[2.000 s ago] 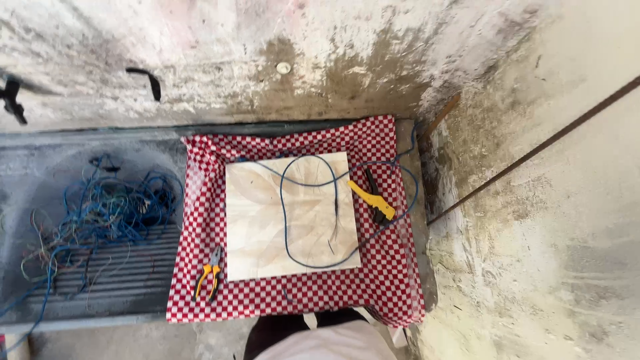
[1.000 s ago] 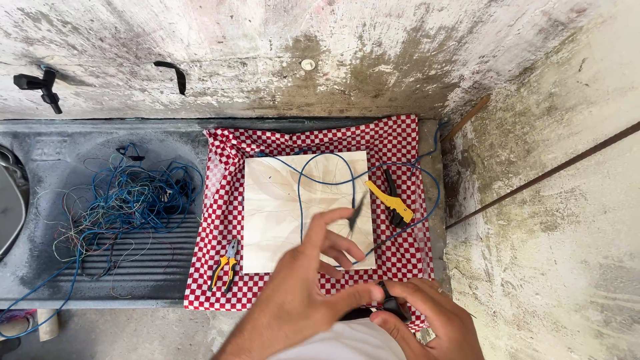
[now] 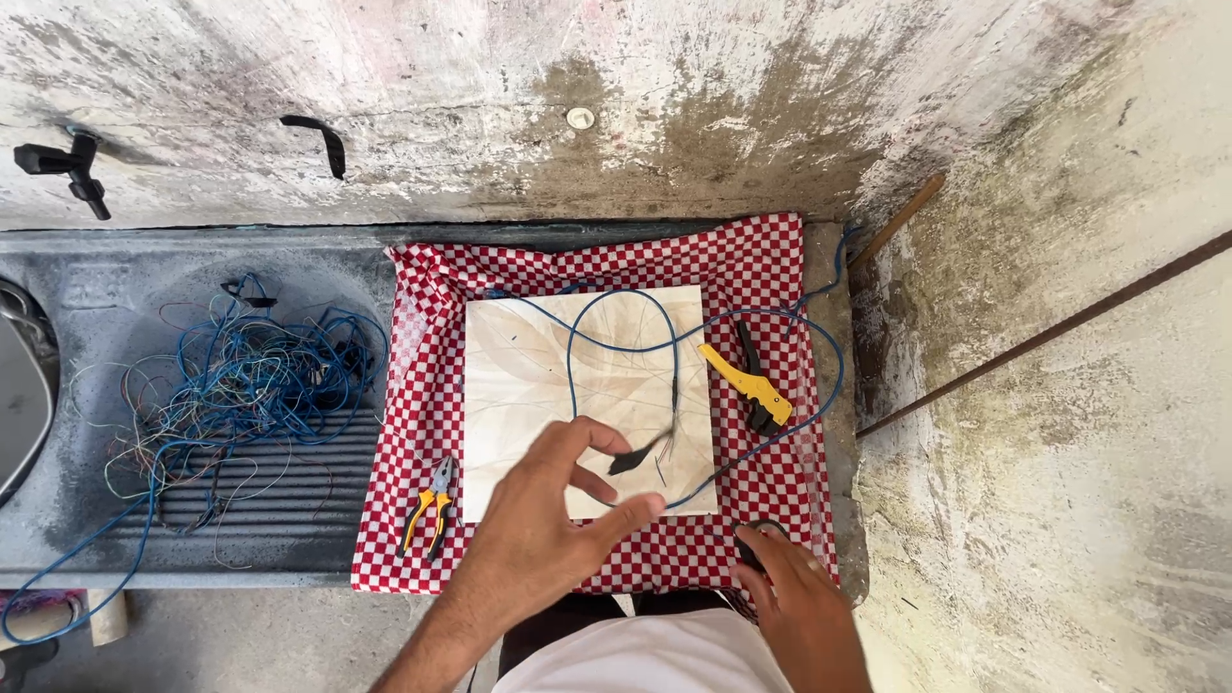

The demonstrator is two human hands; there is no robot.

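My left hand (image 3: pixel 553 525) is over the front of a pale patterned tile (image 3: pixel 520 385), thumb and fingers apart. A small black strip, perhaps tape, (image 3: pixel 630 460) is at its index fingertip; whether it sticks there is unclear. Beside the strip, thin wires come from the end of a blue cable (image 3: pixel 676 375), which loops over the tile. My right hand (image 3: pixel 804 597), at the cloth's front right, holds a round black object, likely a tape roll, (image 3: pixel 760 539), partly hidden by the fingers. Yellow-and-black wire strippers (image 3: pixel 760 390) lie right of the tile, combination pliers (image 3: pixel 428 510) to its left.
A red-and-white checked cloth (image 3: pixel 414 385) lies under the tile on a grey sink counter (image 3: pixel 192 568). Tangled blue cable and thin wires (image 3: pixel 260 375) fill part of the ribbed basin. A black tap (image 3: pixel 72 168) juts from the back wall; a stained wall (image 3: pixel 1039 433) bounds the right.
Both hands have come into view since the oldest frame. Over the last second they have moved apart, the right one keeping the black object. The view has shifted a little.
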